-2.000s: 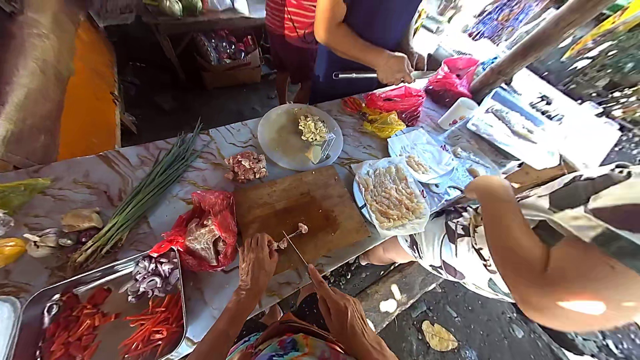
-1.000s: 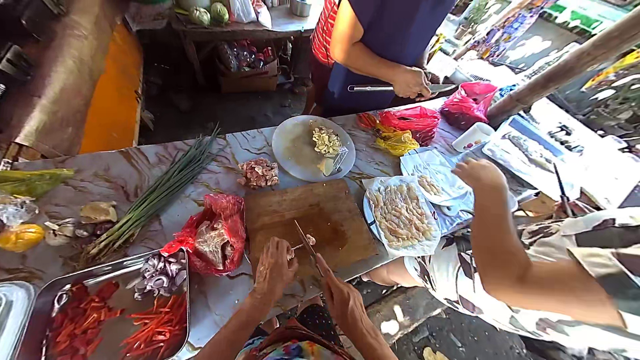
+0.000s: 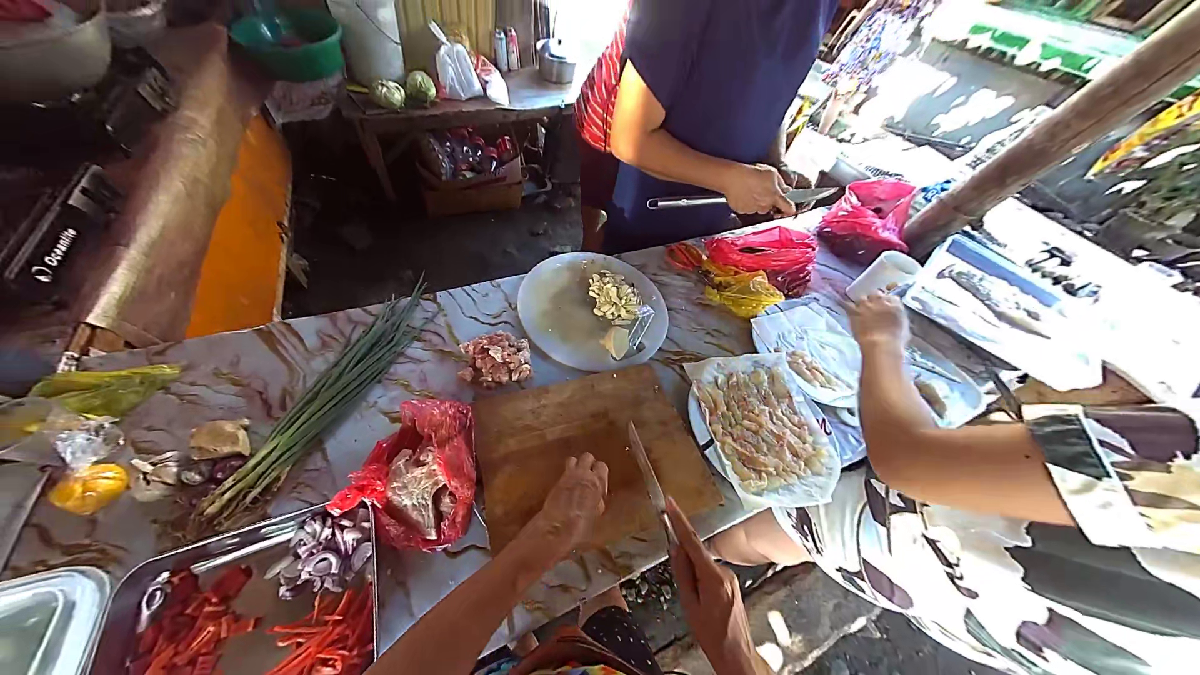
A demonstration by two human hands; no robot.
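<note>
My left hand rests over the wooden cutting board, fingers curled; whether anything lies beneath them cannot be told. My right hand grips a kitchen knife, its blade slanting up over the board's right part. Left of the board, a red plastic bag lies around raw meat. A heap of chopped meat sits behind the board, beside a round white board bearing sliced pieces, perhaps garlic or ginger. A paper-lined plate of raw strips is at the right.
A metal tray holds sliced red onion and red pepper strips. Green onions lie behind it. One person's arm reaches over plates at right; another person across the table holds a knife. Pink bags lie near.
The small piece of meat seen under the blade on the board is no longer visible. My left hand has moved away from the blade. The person at right has reached to a white container.
</note>
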